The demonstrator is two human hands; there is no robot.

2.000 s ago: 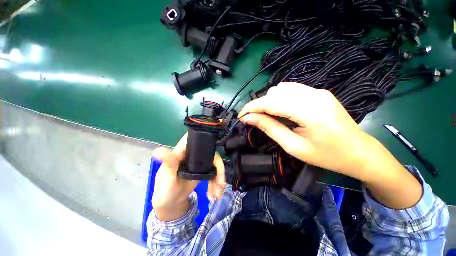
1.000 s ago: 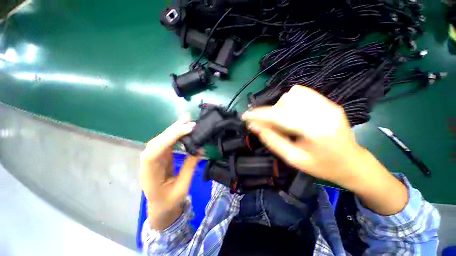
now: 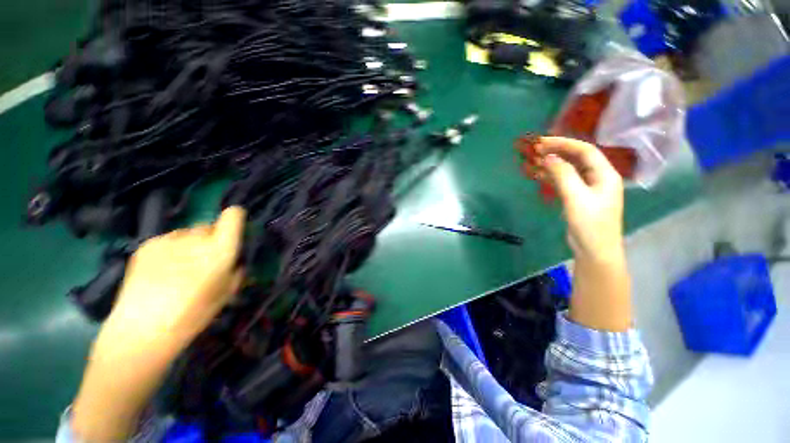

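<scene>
My left hand (image 3: 165, 298) is blurred, back up and fingers curled, over the black housings and cables at the left; what is under its fingers is hidden. My right hand (image 3: 591, 195) reaches to the right side of the table. Its thumb and finger pinch red-orange sealing rings (image 3: 527, 149) beside a clear bag (image 3: 645, 108) with a red-orange mass inside; how many rings it holds is too blurred to tell. Black housings with orange bands (image 3: 350, 324) lie at the table edge by the lap.
Bundles of black cable leads (image 3: 234, 95) cover the left and middle of the green table (image 3: 468, 277), plugs pointing right. A slim black pen or knife (image 3: 481, 232) lies near the edge. Black parts stand on a yellow sheet (image 3: 537, 60) at the back. A blue bin (image 3: 726, 303) is at the right.
The view has swung to the right. My right hand has left the housing and moved to the rings by the bag. The housing is no longer visible in my left hand.
</scene>
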